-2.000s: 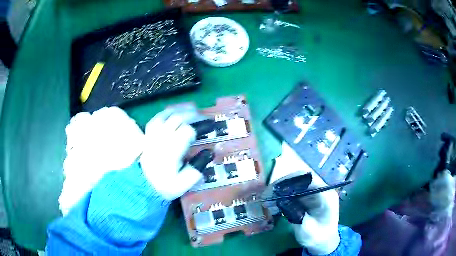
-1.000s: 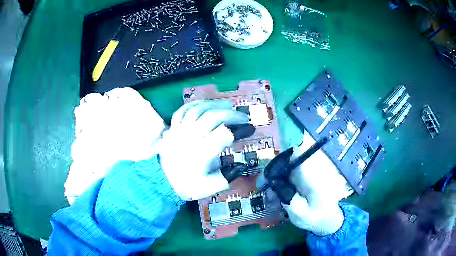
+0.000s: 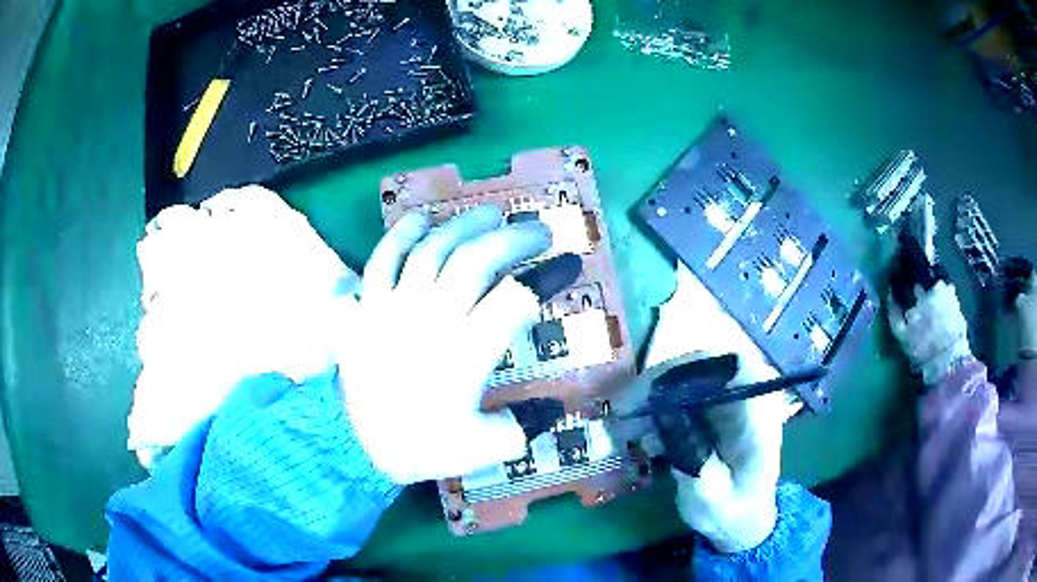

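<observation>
The reddish-brown jig base lies on the green bench with silver heatsinks and black transistors in its slots. My left hand, in a white glove with black fingertips, lies over the jig's left and middle part and hides some of it. Its fingers are spread; whether the fingertips pinch anything is hidden. My right hand, gloved the same way, holds a slim dark tool at the jig's lower right edge. The blue-grey cover plate lies tilted to the right of the jig.
A black screw tray with a yellow-handled tool is at upper left, beside a white round dish. White cloth lies by my left forearm. At right, another person's gloved hand is at loose heatsinks.
My left hand has moved down the jig toward the lower slot. The slim tool in my right hand has swung flatter. Another person's hand has come in at the right by the loose heatsinks.
</observation>
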